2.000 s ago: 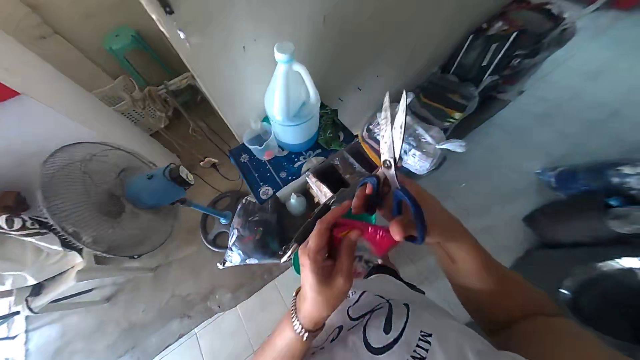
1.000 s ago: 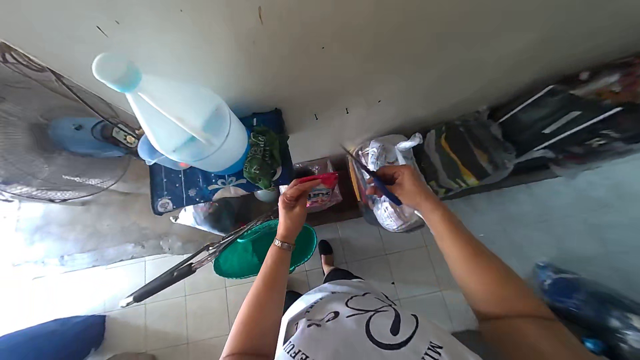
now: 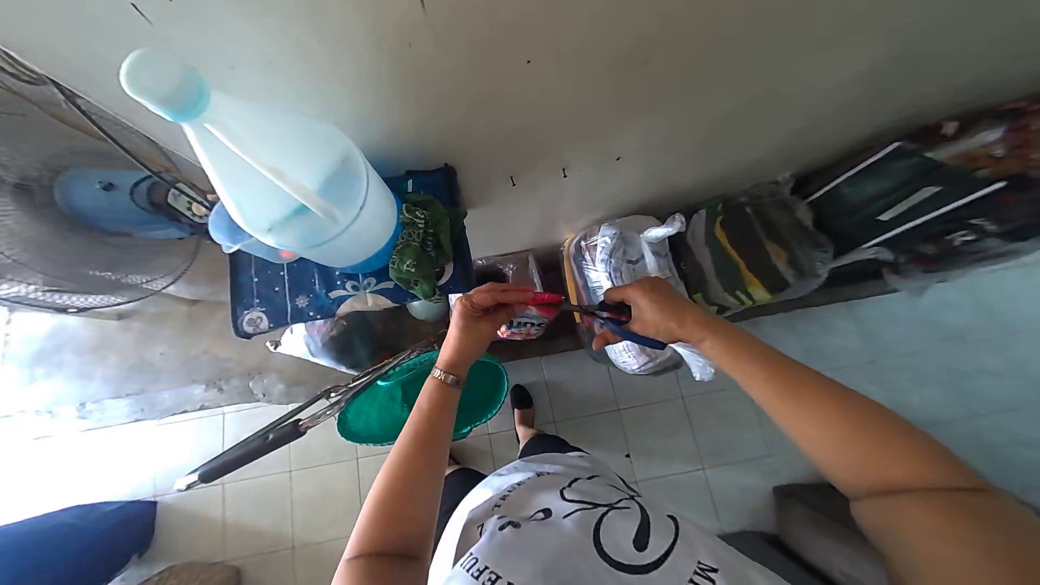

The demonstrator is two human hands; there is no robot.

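My left hand (image 3: 481,323) pinches the top of a red and white printed sachet (image 3: 528,325), which hangs from the fingers with its front partly in view. Blue-handled scissors (image 3: 632,328) are gripped in my right hand (image 3: 654,313), their blades pointing left and meeting the sachet's red top edge. Whether the blades have cut into it cannot be told. Below and left of my left hand is a green basin (image 3: 390,410). A large translucent plastic jug (image 3: 284,171) with blue liquid stands at the upper left, beside a dark green patterned cloth (image 3: 421,244).
A blue printed cover (image 3: 301,292) lies under the jug. An electric fan (image 3: 106,195) stands at the far left. Along the wall sit a plastic-wrapped white bundle (image 3: 634,260) and a bag of striped cloth (image 3: 751,248). A metal frame with a dark grip (image 3: 252,451) extends beside the basin.
Two seconds ago the scissors were raised with blades apart; now they are level at the sachet's edge. Since one second ago, my right hand has brought them to the sachet. The view has shifted since the first frame.
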